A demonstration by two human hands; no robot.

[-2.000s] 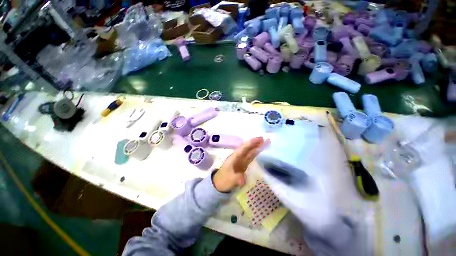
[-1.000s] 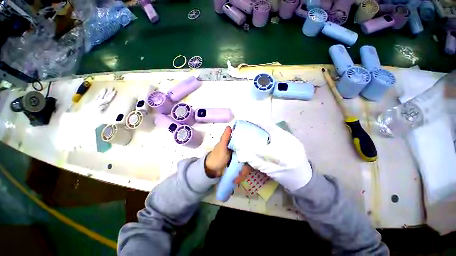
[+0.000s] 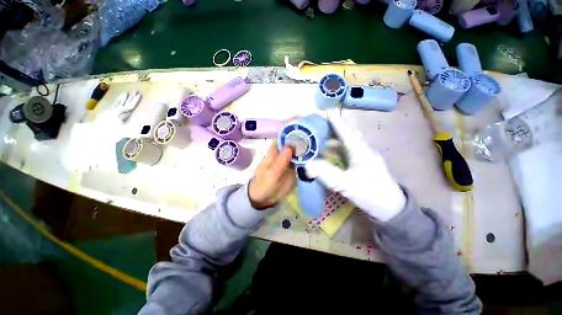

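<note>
A light blue handheld fan (image 3: pixel 310 194) is held upright above the bench, its ringed open head towards me and its handle down. My bare left hand (image 3: pixel 271 177) grips it from the left, fingertips on the middle of the head. My gloved right hand (image 3: pixel 368 178) is at its right, slightly blurred. Its thumb lies by the top of the handle and its fingers are spread and point up; whether it grips the fan is unclear. A yellowish sheet with red marks (image 3: pixel 336 223) lies below, partly hidden by the fan.
Lilac fans (image 3: pixel 228 152) and cream fans (image 3: pixel 142 151) lie left. Another light blue fan (image 3: pixel 373 98) lies beyond my hands, two more (image 3: pixel 448 89) farther right. A yellow-black handled tool (image 3: pixel 455 165) and clear plastic (image 3: pixel 484 145) are right. A dark device (image 3: pixel 38 114) stands far left.
The fan has turned from lying tilted between my hands to upright, its ringed face towards me. The gloved fingers have moved off the head and spread. The view has shifted slightly downwards.
</note>
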